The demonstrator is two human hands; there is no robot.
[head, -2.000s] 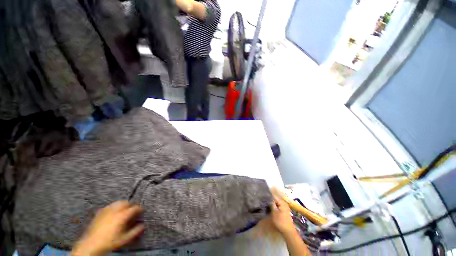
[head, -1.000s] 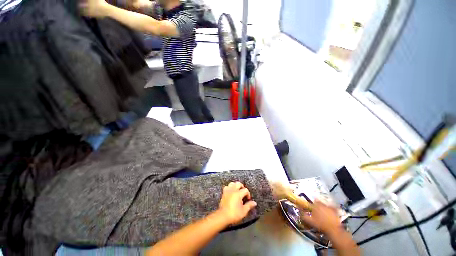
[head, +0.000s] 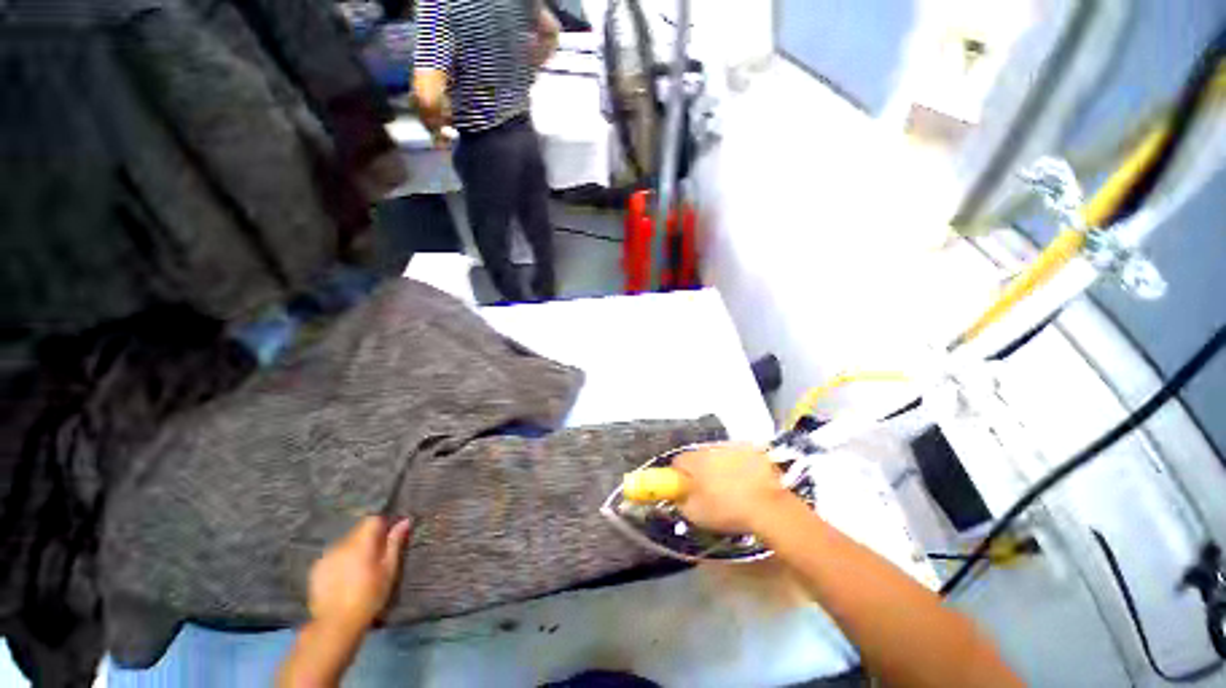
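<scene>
A brown-grey tweed jacket (head: 296,457) lies spread on the pressing table (head: 632,350), one sleeve (head: 524,504) stretched to the right. My right hand (head: 726,491) is closed on the yellow handle of the steam iron (head: 692,538). The iron is over the sleeve's right end, its pointed tip to the left. Whether its soleplate touches the cloth cannot be told. My left hand (head: 356,571) rests at the sleeve's lower left part, near the armhole fold. Its fingertips are on the cloth; whether they pinch it is unclear.
Hung tweed jackets (head: 202,148) fill the upper left, above a dark crumpled heap (head: 128,417). A person in a striped top (head: 491,81) stands behind the table. Yellow hose (head: 1062,255) and black cable (head: 1116,444) hang at the right. A fan (head: 632,94) and red object (head: 659,242) stand behind.
My right hand has lifted the iron from the table's right end and brought it left over the sleeve. My left hand has moved left, away from the sleeve's end. The person has turned and lowered their arms.
</scene>
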